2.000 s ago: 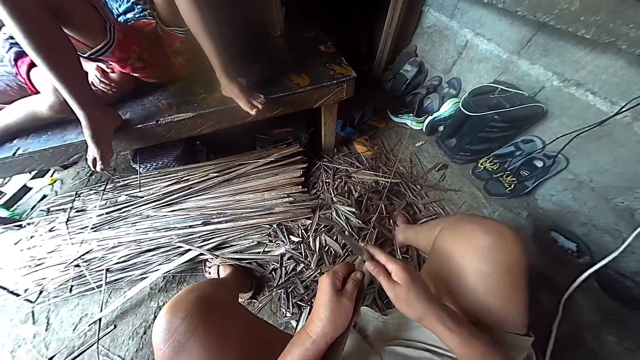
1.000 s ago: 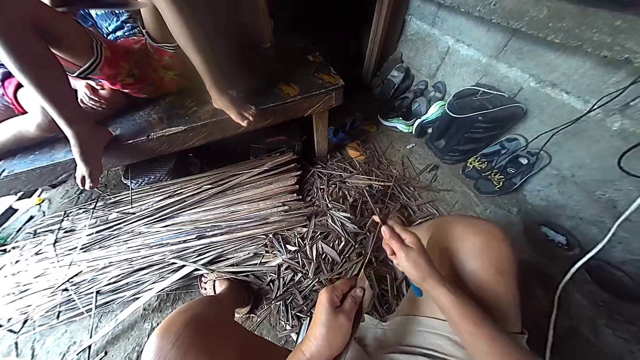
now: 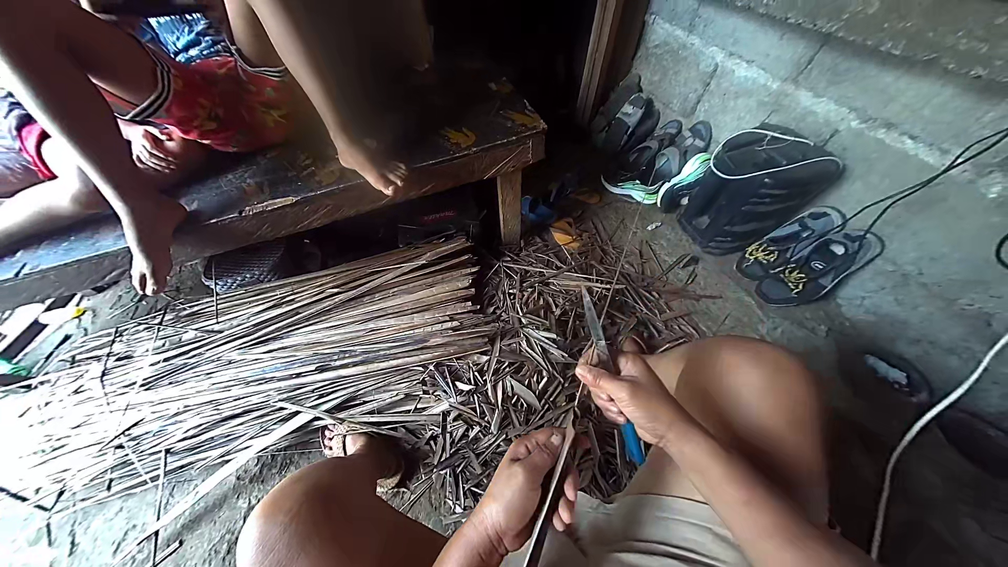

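My left hand [image 3: 531,480] grips a long thin dried strip [image 3: 553,492], its lower end running down toward my lap. Just above and to the right, my right hand [image 3: 630,394] holds a knife [image 3: 596,327] with its blade pointing up and a blue handle [image 3: 632,443] showing below the palm. A thin strand passes near the blade; where it ends is unclear. Beneath both hands lies a heap of short dried cuttings [image 3: 520,378]. A broad bundle of long dried strips [image 3: 315,339] is spread on the floor to the left.
Two people's bare legs hang over a dark wooden bench [image 3: 465,165] at the upper left. Along the concrete wall [image 3: 756,87] stand several shoes [image 3: 799,264] and a black bag [image 3: 760,189]. A white cord [image 3: 909,441] runs down the right side.
The knife blade, blurred or hidden one second ago, now shows plainly above my right hand. My hands were close together two seconds ago, then moved apart; my left hand still holds a strip.
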